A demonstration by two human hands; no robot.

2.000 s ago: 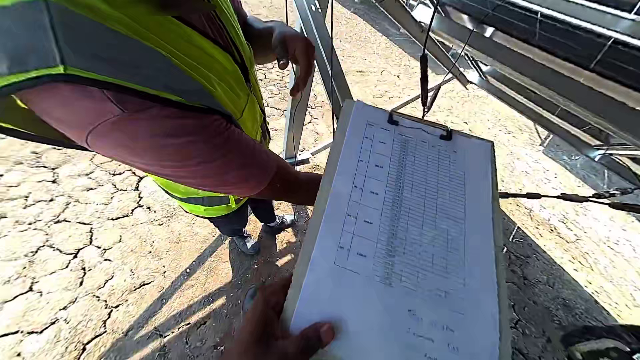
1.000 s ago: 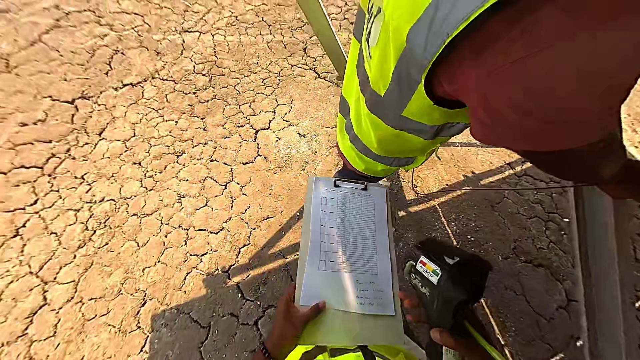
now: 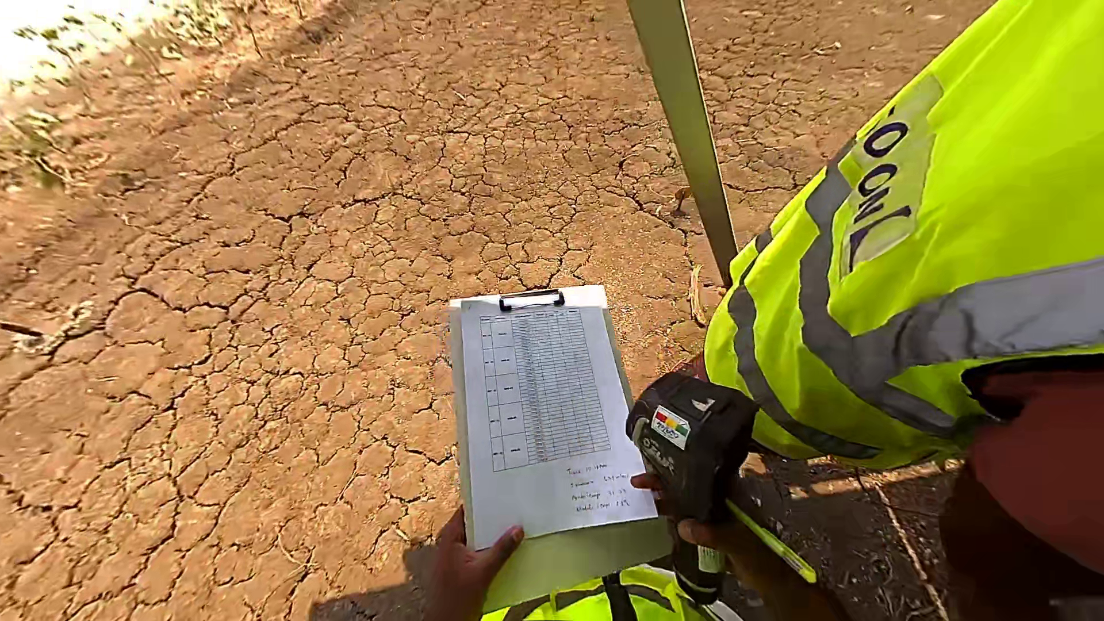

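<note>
A clipboard (image 3: 586, 552) carries a printed table sheet (image 3: 539, 388) with handwritten lines below the grid, under a dark metal clip (image 3: 531, 300). My left hand (image 3: 474, 561) grips its lower left corner, the thumb on top. At its right edge my right hand (image 3: 711, 526) holds a dark handheld device (image 3: 690, 440) with a coloured sticker, its handle pointing down. A yellow-green pen or marker (image 3: 772, 542) sticks out beside that hand. Part of the right hand's fingers is hidden by the device.
A person in a yellow reflective vest (image 3: 975, 207) bends close on the right. A metal post (image 3: 686, 129) stands ahead, beyond the clipboard. Cracked dry soil (image 3: 302, 259) spreads around, with low plants (image 3: 43, 138) at the upper left.
The view has swung away from the metal frames and panels seen two seconds ago. The dark device, out of sight then, appears one second ago and now overlaps the clipboard's right edge.
</note>
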